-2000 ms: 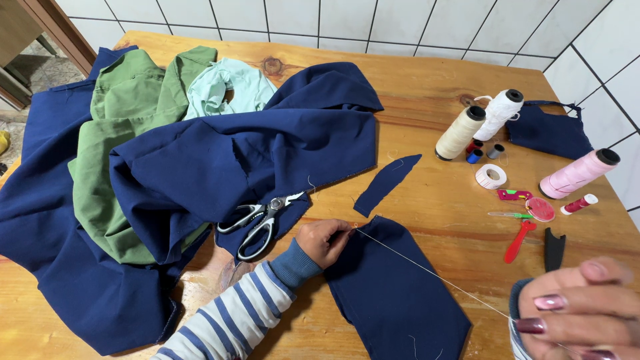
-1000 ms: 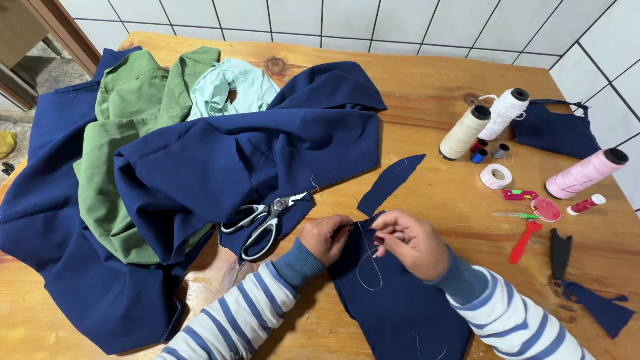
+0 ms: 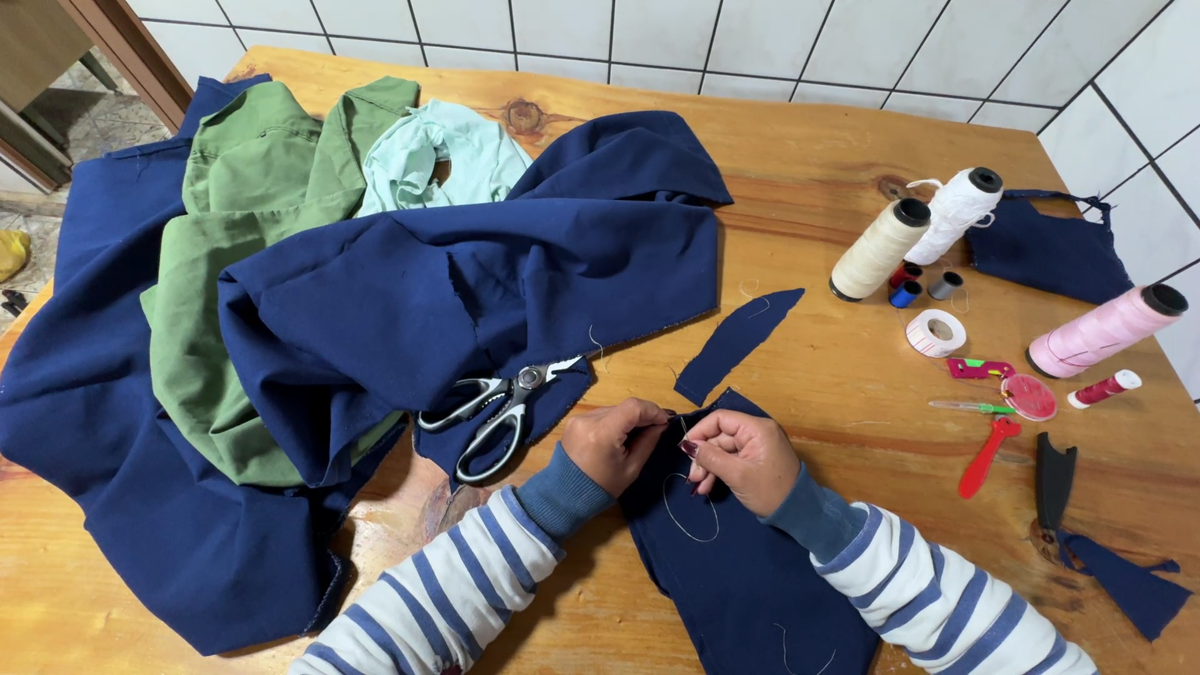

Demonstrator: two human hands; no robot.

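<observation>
My left hand (image 3: 619,442) pinches the upper left corner of a folded navy fabric piece (image 3: 741,581). Close beside it, my right hand (image 3: 745,459) holds a sewing needle (image 3: 683,427) between thumb and finger near the fabric's top edge. Pale thread (image 3: 692,539) lies in a loop on the cloth below the fingers. A narrow navy scrap (image 3: 736,345) rests just beyond the hands. Left of my left hand, scissors with grey-and-black handles (image 3: 506,412) lie partly spread on navy cloth.
Navy cloth (image 3: 375,309), a green garment (image 3: 225,356) and mint fabric (image 3: 469,150) cover the left side. At right are a cream thread cone (image 3: 881,251), a white cone (image 3: 956,216), a pink cone (image 3: 1102,333), a tape roll (image 3: 936,333), a red tool (image 3: 987,459) and a black sheath (image 3: 1055,483).
My right hand was far out at the lower right two seconds ago, with the thread stretched taut. It came back beside my left hand, and the thread now hangs in a loop.
</observation>
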